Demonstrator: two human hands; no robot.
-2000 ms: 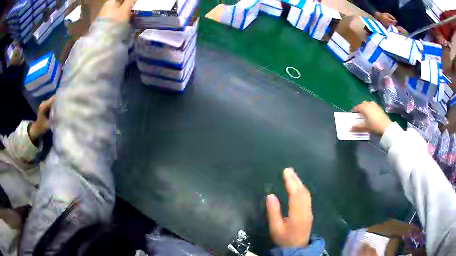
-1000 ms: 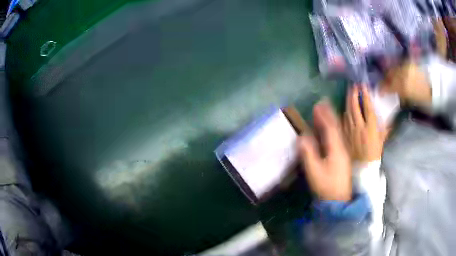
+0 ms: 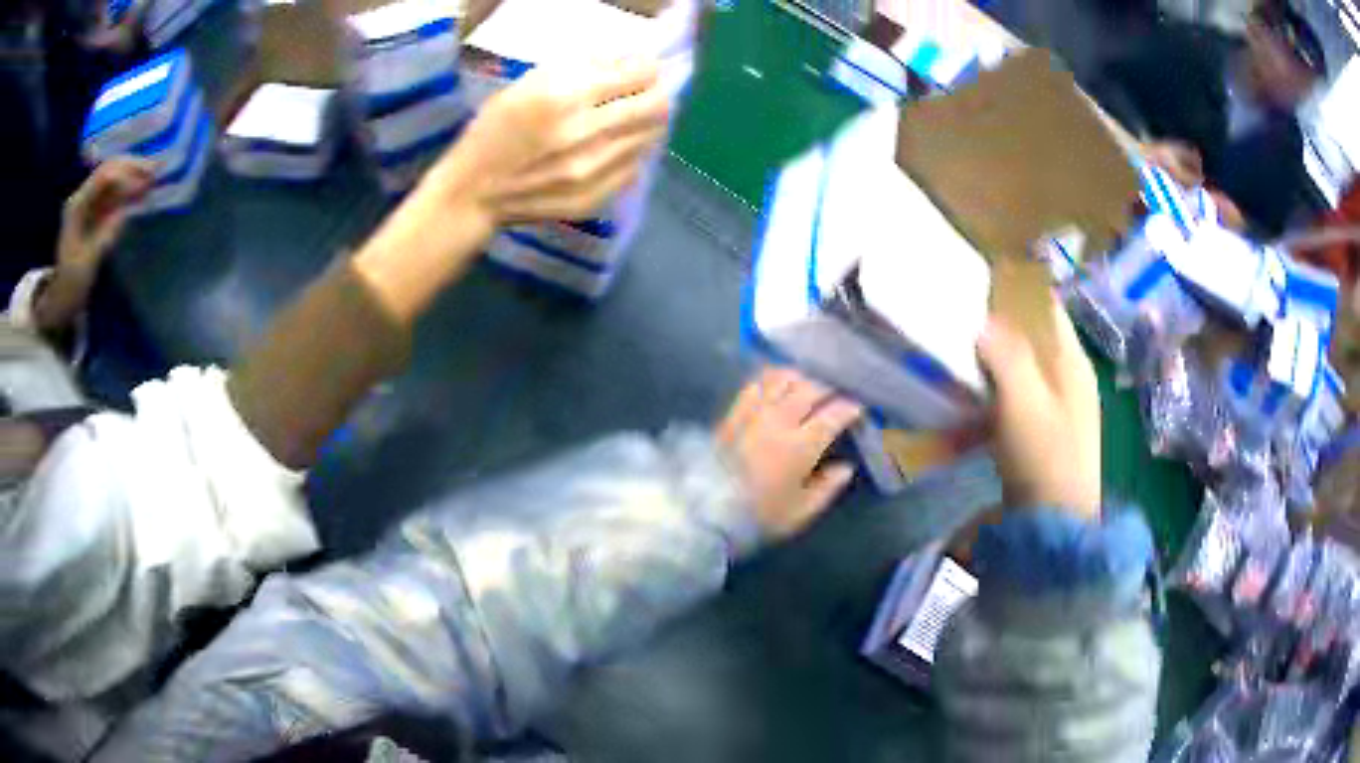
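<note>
A white and blue product box (image 3: 880, 268) with its brown flap raised is held tilted above the dark worktop (image 3: 656, 611). My right hand (image 3: 1044, 395), in a blue cuff, grips its right side. My left hand (image 3: 783, 455) is just below the box's lower left side, fingers bent and spread. Blur and overlap hide whether it holds anything. Part of another brown and blue piece shows under the held box. A small box with a printed label (image 3: 932, 608) lies below, partly covered by my right sleeve.
Another person's hand (image 3: 559, 157) is at a box stack (image 3: 559, 254), upper centre left. Another hand (image 3: 102, 209) is near a blue-topped box (image 3: 142, 112). Bubble-wrapped products (image 3: 1268, 574) and boxes (image 3: 1283, 313) are heaped at right. More people are beyond.
The view has swung back towards the stacks. My right hand, earlier open in front of a box, now grips a raised box. My left hand has come in from the upper left to centre.
</note>
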